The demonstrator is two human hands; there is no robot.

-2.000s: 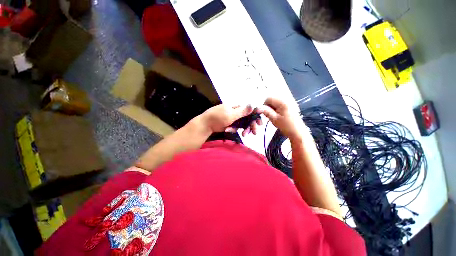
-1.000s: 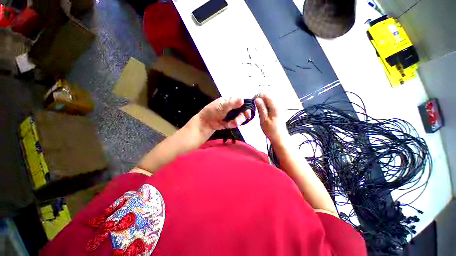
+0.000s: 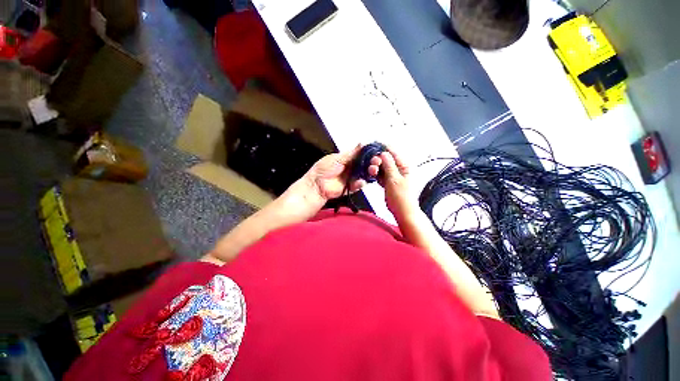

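Note:
A small coiled black cable (image 3: 368,161) is held between both hands in front of my red shirt, near the table edge. My left hand (image 3: 334,175) grips its left side, and a short cable end hangs below. My right hand (image 3: 393,170) has its fingers on the coil's right side. The fingers hide part of the coil. A big looping black cable bundle (image 3: 514,216) lies on the right of the white table (image 3: 373,45), with small connector ends at its lower right. Short thin black strands (image 3: 384,97) lie loose on the tabletop.
An open carton (image 3: 203,128) with dark pieces inside stands on the floor left of the table. A phone (image 3: 312,19), a brown-grey round cap or basket (image 3: 490,22), a yellow-black device (image 3: 589,63) and a red-and-black box (image 3: 651,158) lie on the table. Stacked cartons (image 3: 112,231) stand at the left.
The coil is now rounder and more upright between the hands. My right hand, raised and apart from the coil's far side a second ago, has closed in on it.

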